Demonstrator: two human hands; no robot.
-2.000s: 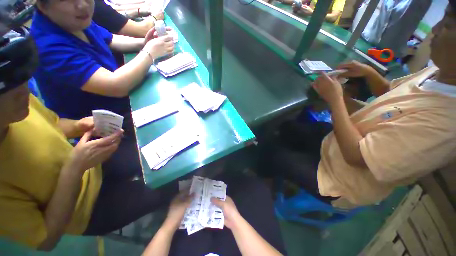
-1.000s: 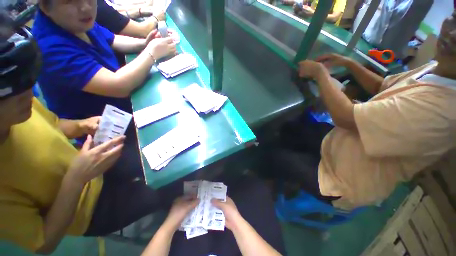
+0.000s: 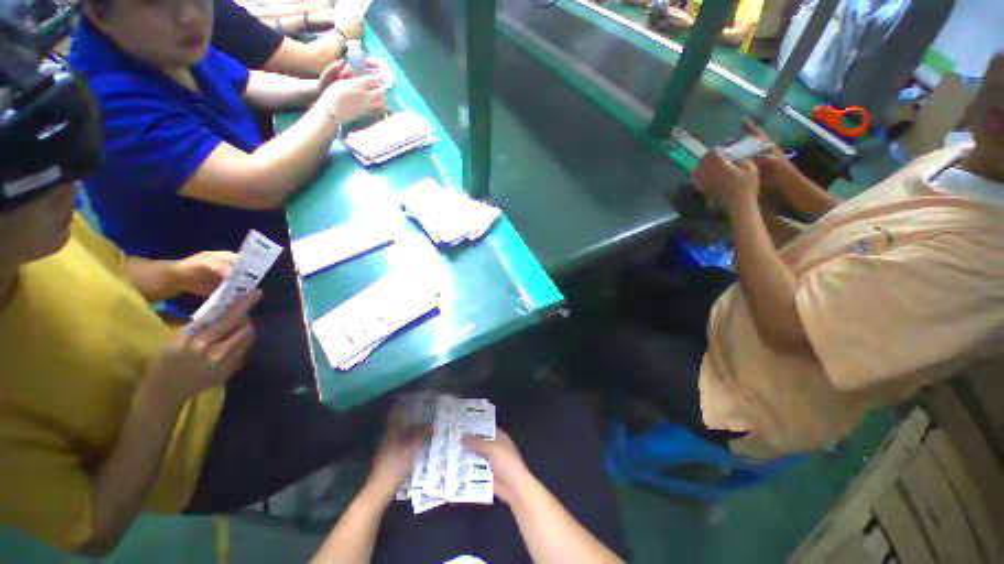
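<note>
A loose bundle of white printed slips [image 3: 457,457] is held over my dark-clothed lap, with its layers spread unevenly and short black bars on the right side. My left hand [image 3: 394,449] holds the bundle's left side; the upper left slip and the fingers there are blurred. My right hand [image 3: 504,461] grips the right side, with the thumb on top of the slips. The fingers under the slips are hidden.
The green table [image 3: 473,336] ahead bears several slip piles [image 3: 374,320]. A person in yellow [image 3: 110,386] at left holds slips; a person in blue [image 3: 165,121] sits beyond. A person in peach [image 3: 870,286] sits at right, near orange-handled scissors [image 3: 841,120] and a blue stool [image 3: 683,468].
The upper left slip in my bundle has shifted and blurred, with my left fingers moving. The person in yellow has tilted their slips. The peach-clad person's hands have moved, and slips show there again.
</note>
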